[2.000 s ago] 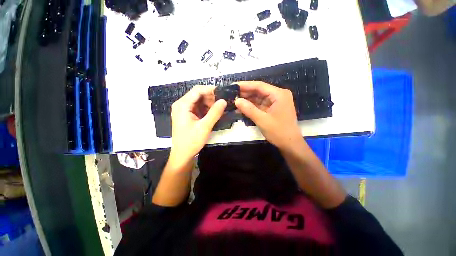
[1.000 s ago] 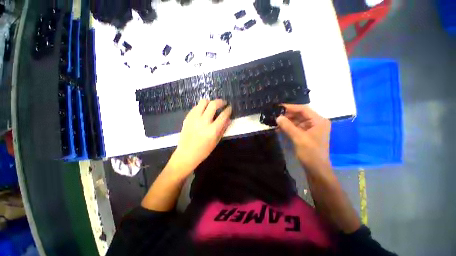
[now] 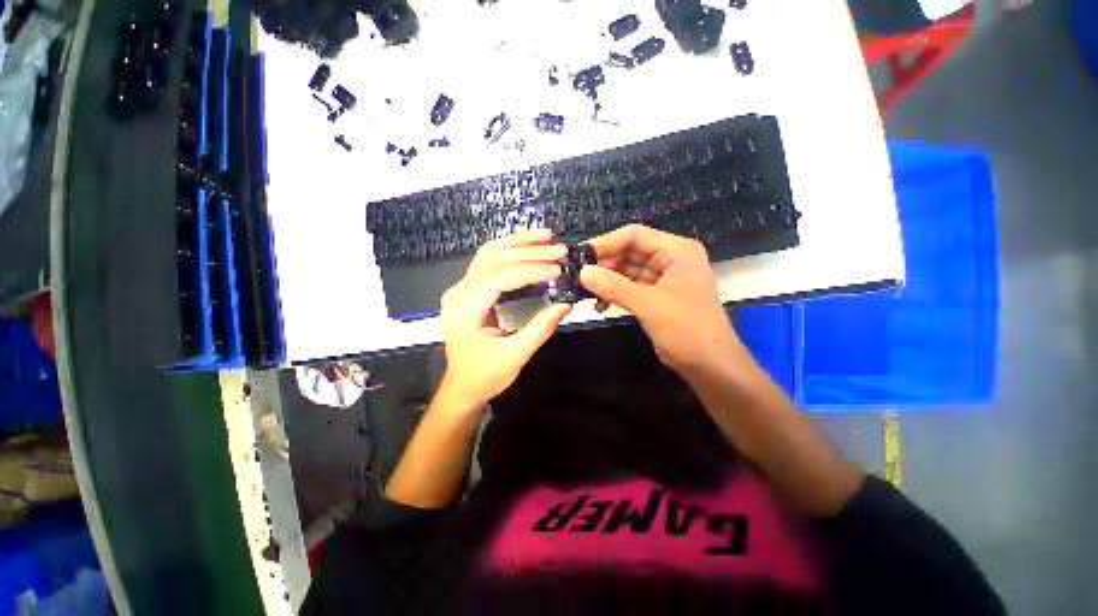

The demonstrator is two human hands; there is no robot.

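A small black assembly (image 3: pixel 572 274) is held between both hands over the near edge of the black parts tray. My left hand (image 3: pixel 500 307) has its thumb and fingertips on the assembly's left side. My right hand (image 3: pixel 656 286) grips its right side with thumb and fingers. The fingers hide part of it. The black parts tray (image 3: pixel 415 289) lies slightly tilted on the white table, with rows of pockets and some shiny pieces near its middle. Whether a small part is between the fingertips cannot be told.
Small black inserts (image 3: pixel 442 110) lie scattered on the white table (image 3: pixel 325 253) beyond the tray. Larger black housings (image 3: pixel 692 24) are heaped at the far edge. Stacked trays (image 3: pixel 223 241) with blue edges stand at the left. A blue bin (image 3: pixel 897 349) is at the right.
One second ago my left hand was at the tray and my right hand held the assembly apart to the right. Now both hands have come together on the assembly.
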